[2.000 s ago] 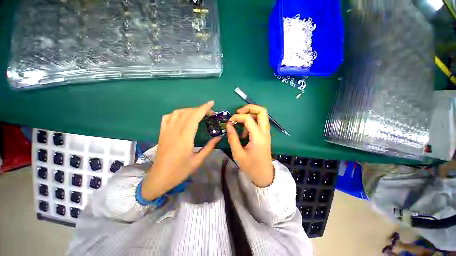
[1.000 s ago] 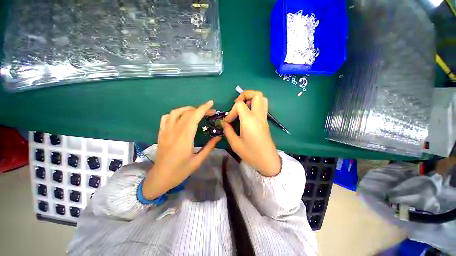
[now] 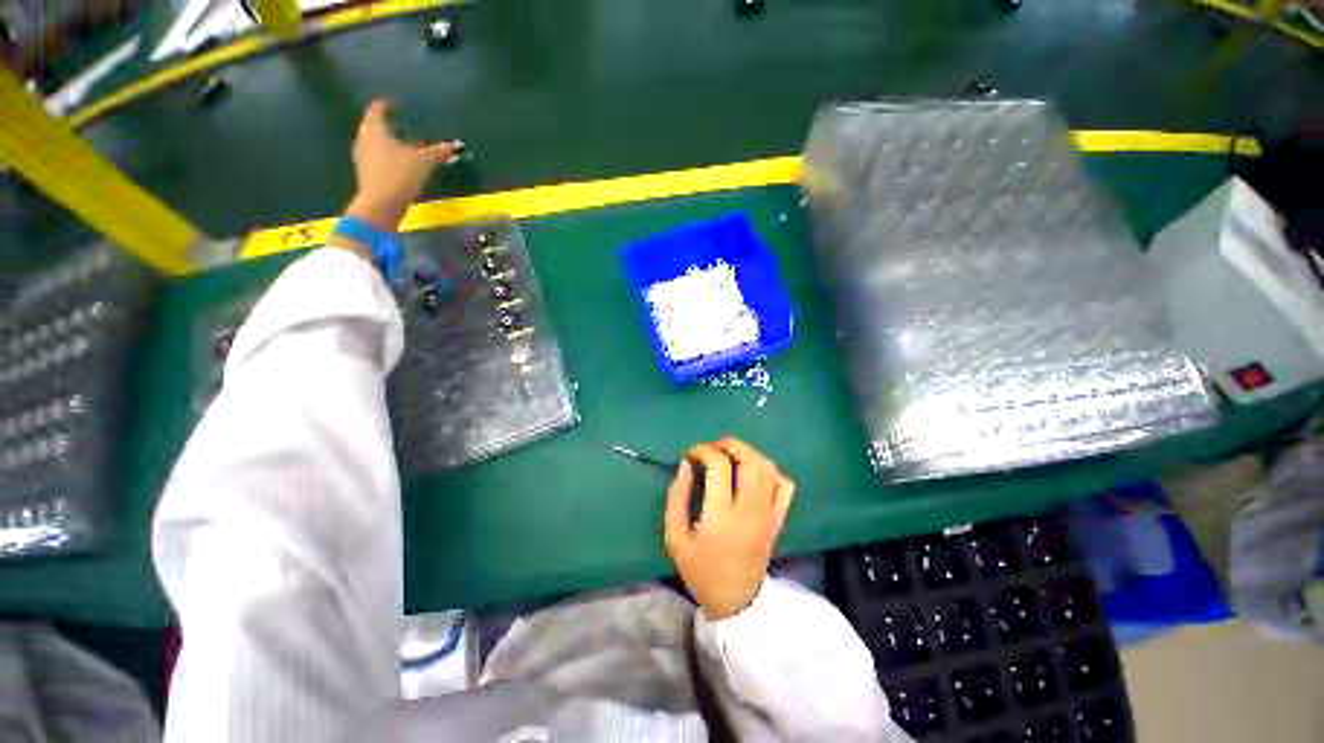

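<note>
My left hand reaches out over the dark green surface beyond the yellow tape, its thumb and fingers apart. A small dark and pale piece shows at the thumb tip; I cannot tell whether it touches. My right hand is over the green mat, closed on dark tweezers, whose fine end sticks out to the left. A dark shape shows between its thumb and fingers, mostly hidden. The clear blister tray with dark and gold parts lies partly under my left sleeve.
A blue bin holds small white fittings, a few spilled beside it. Stacked clear trays stand right, a white box beyond. A black tray is below the bench edge. Another clear tray is far left. Small dark pieces sit beyond the tape.
The view has swung up and left. My left hand has left the dark housing and stretched far forward. My right hand now holds the tweezers that lay on the mat.
</note>
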